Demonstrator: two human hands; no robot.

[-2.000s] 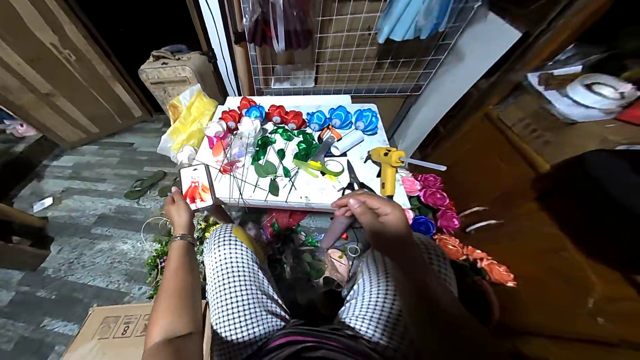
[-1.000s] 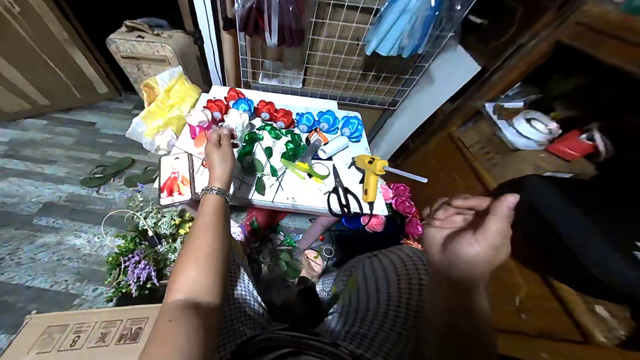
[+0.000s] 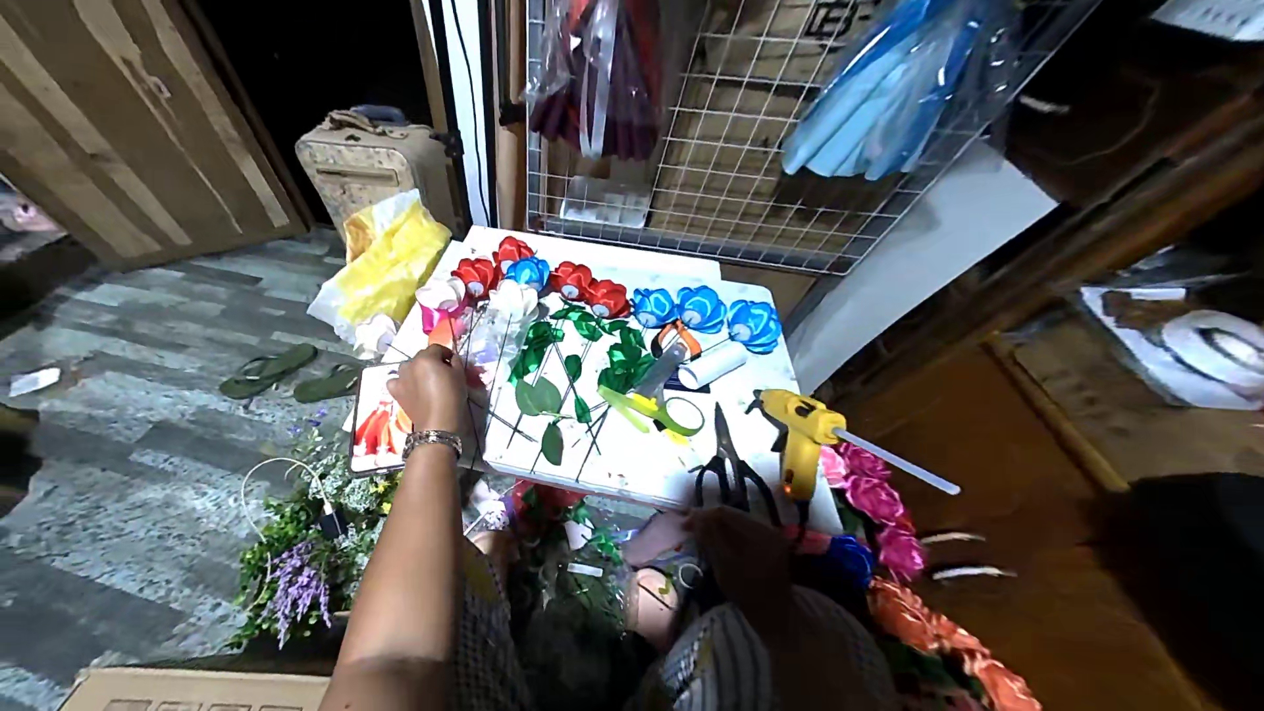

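My left hand [image 3: 431,390] reaches over the left side of the white tabletop [image 3: 553,470], at the edge of a phone [image 3: 376,420] with a lit screen; its fingertips are by pink ribbon petals, and whether they grip anything is unclear. In deep shadow, my right hand [image 3: 736,553] is low at the front edge, just below black-handled scissors [image 3: 729,464]. A yellow glue gun [image 3: 802,434] with a glue stick lies right of the scissors. Red ribbon flowers [image 3: 606,298], blue ribbon flowers [image 3: 701,309], green leaves [image 3: 538,397] on wires and green tape [image 3: 682,417] lie farther in.
A yellow plastic bag [image 3: 395,259] lies at the table's left corner. Behind stands a wire grid [image 3: 731,128] with wrapped items. Potted flowers [image 3: 301,583] are at lower left, pink fabric roses [image 3: 871,494] at right. Slippers [image 3: 269,371] and a suitcase [image 3: 377,170] are on the floor.
My left hand moved from holding the phone to the flowers, then back to the phone's edge. My right hand went out to the right, then returned low near the scissors.
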